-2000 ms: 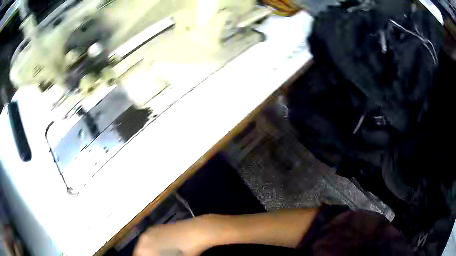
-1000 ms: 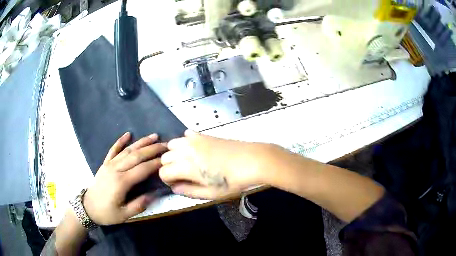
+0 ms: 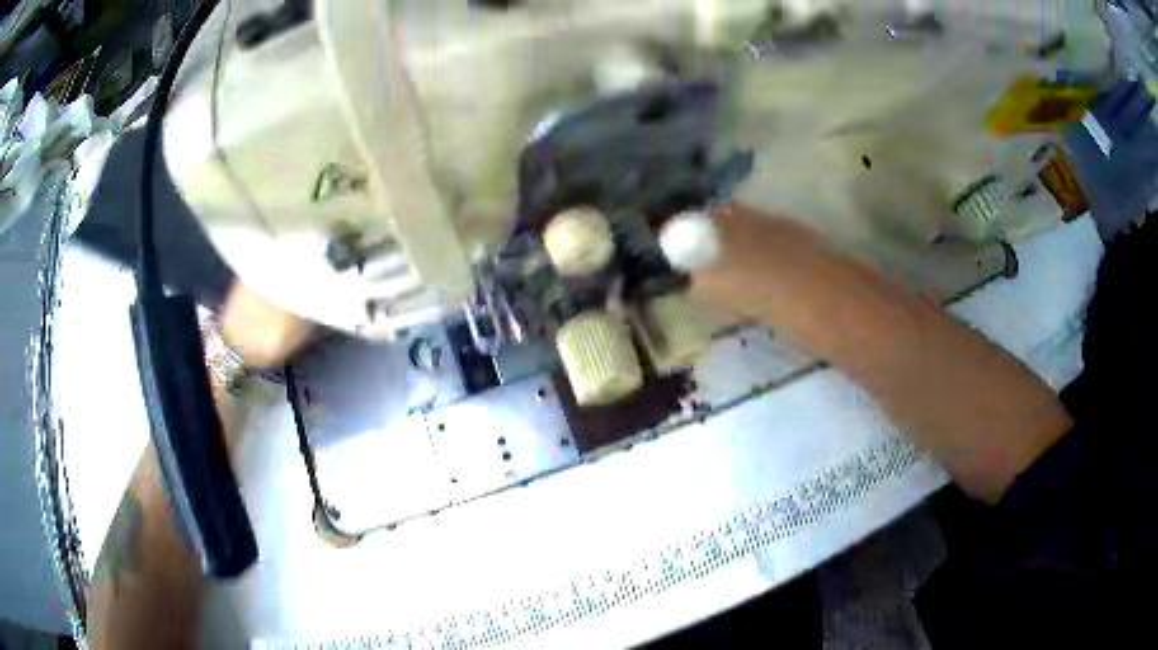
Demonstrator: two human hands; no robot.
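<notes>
The cream sewing machine head (image 3: 813,140) fills the upper middle, with ribbed tension knobs (image 3: 599,359) over the steel needle plate (image 3: 489,438). A dark cloth panel (image 3: 140,210) lies at the left, partly behind the head. My left hand (image 3: 264,328) is at the left end of the head, blurred, with its fingers hidden. My right forearm reaches in from the right behind the knobs. My right hand is hidden by the machine head, so its hold cannot be seen.
A black rod-like handle (image 3: 191,432) on a cable stands in front of my left forearm. The white table (image 3: 711,521) has a printed ruler strip along its front. Pale scraps (image 3: 51,140) lie at the upper left, and dark cloth (image 3: 1118,470) is at the right edge.
Both hands have moved from the panel in front of the needle plate to behind the machine head. The panel has moved to the far left. The view is closer to the head.
</notes>
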